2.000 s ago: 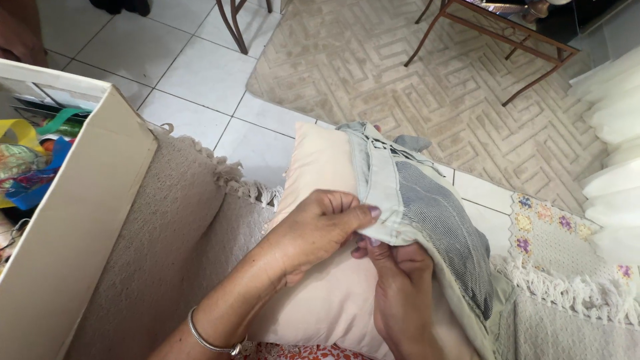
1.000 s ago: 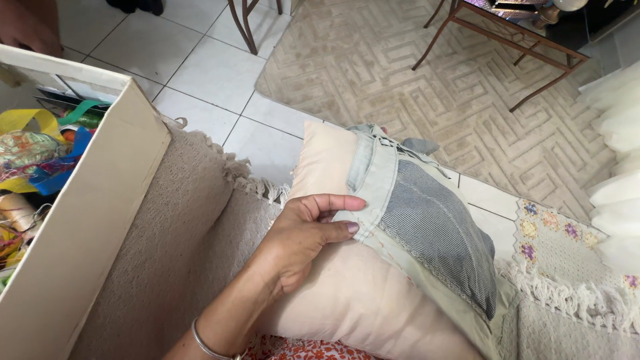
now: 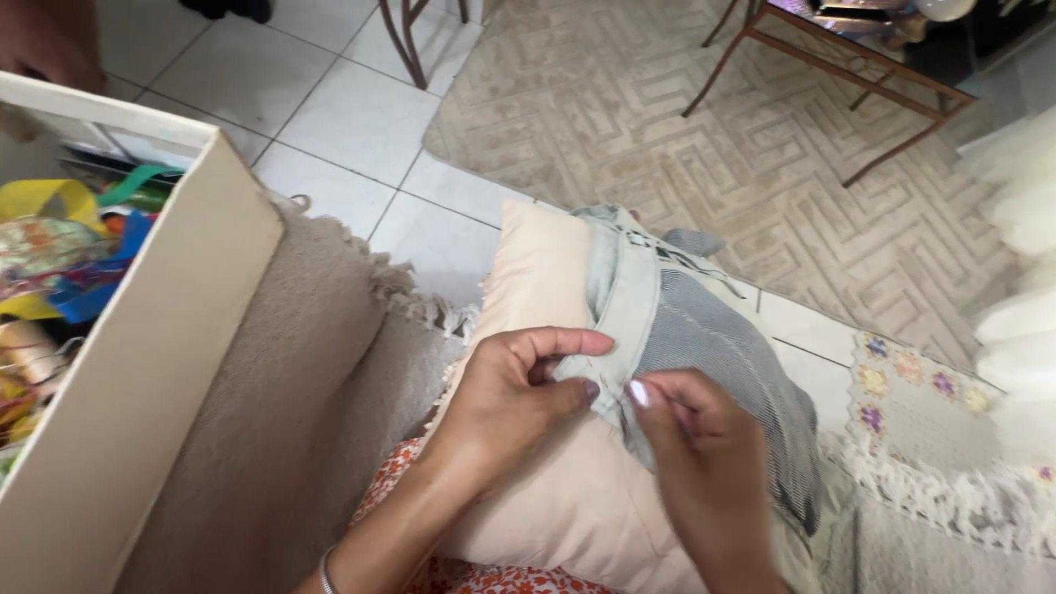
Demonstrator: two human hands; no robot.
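Observation:
A pale green-grey garment with a waistband-like strip (image 3: 631, 309) and a dark striped fabric part (image 3: 709, 338) lies over a peach cushion (image 3: 536, 280) on my lap. My left hand (image 3: 528, 388) pinches the edge of the pale strip between thumb and fingers. Close to its right, my right hand (image 3: 701, 445) has thumb and forefinger pinched at the same edge, where a thin thread shows; whether it holds a needle cannot be told. A loose thread trails down over the cushion. Under the cushion shows orange-and-white patterned cloth (image 3: 511, 577).
A cream box (image 3: 190, 272) with yarn and colourful ribbons stands at the left on a fringed beige cover (image 3: 289, 396). Beyond lie white floor tiles (image 3: 338, 124), a patterned rug (image 3: 561, 107) and a metal-legged table (image 3: 858, 78). Another person's hand (image 3: 49, 49) is at the upper left.
My right hand, out of view one second ago, is back at the strip's edge beside my left hand. My left hand keeps its hold on the garment.

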